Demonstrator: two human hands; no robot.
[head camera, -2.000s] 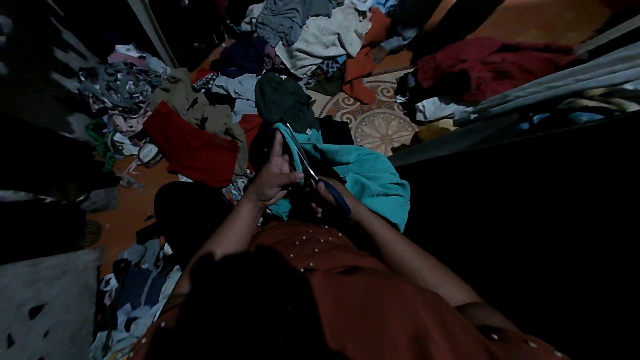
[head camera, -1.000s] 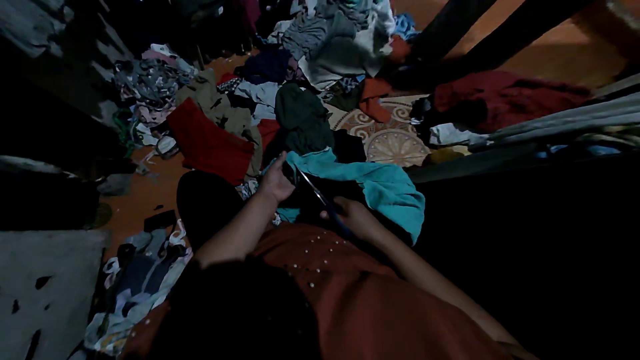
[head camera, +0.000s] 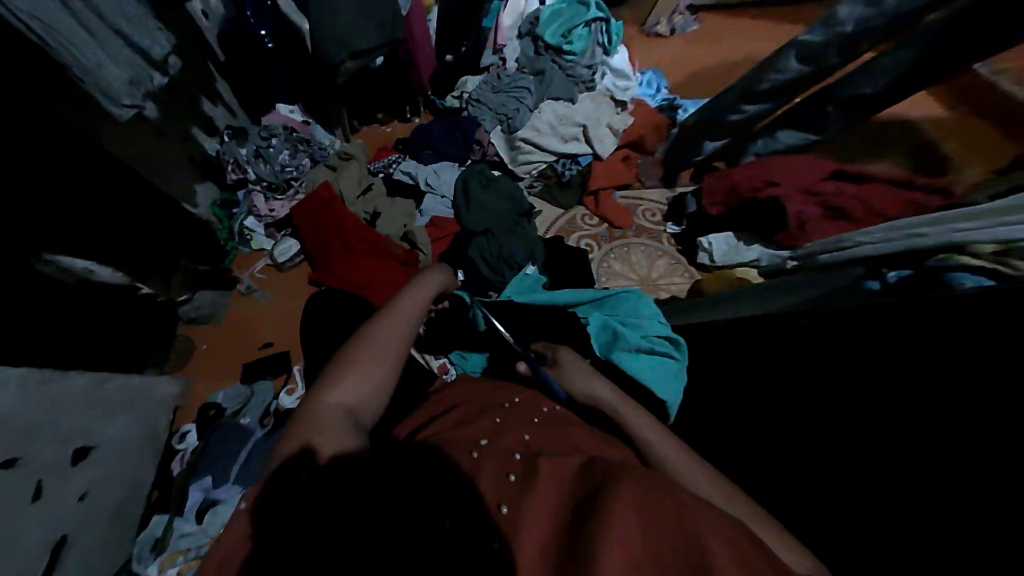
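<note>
A teal cloth (head camera: 632, 328) lies across my lap and spreads to the right. My right hand (head camera: 564, 372) grips the dark blue handles of a pair of scissors (head camera: 500, 326), whose bright blades point up and left at the cloth's left part. Near the blade tips, my left hand (head camera: 440, 288) is bent over an edge of fabric; its fingers are partly hidden in shadow, and a small white piece shows beside them. Just beyond the hands lies a dark green cloth (head camera: 492, 224), with a red cloth (head camera: 352, 248) to its left.
A heap of grey and cream clothes (head camera: 560, 120) is piled ahead on the floor, beside a patterned tan mat (head camera: 644, 264). Dark red cloth (head camera: 832, 196) lies to the right. Fabric scraps (head camera: 232, 448) are at lower left, near a grey slab with dark marks (head camera: 80, 464).
My left hand has turned from upright beside the scissors to bent over at the fabric, a little to the left of the blades. The teal cloth lies more spread to the right. The view has shifted.
</note>
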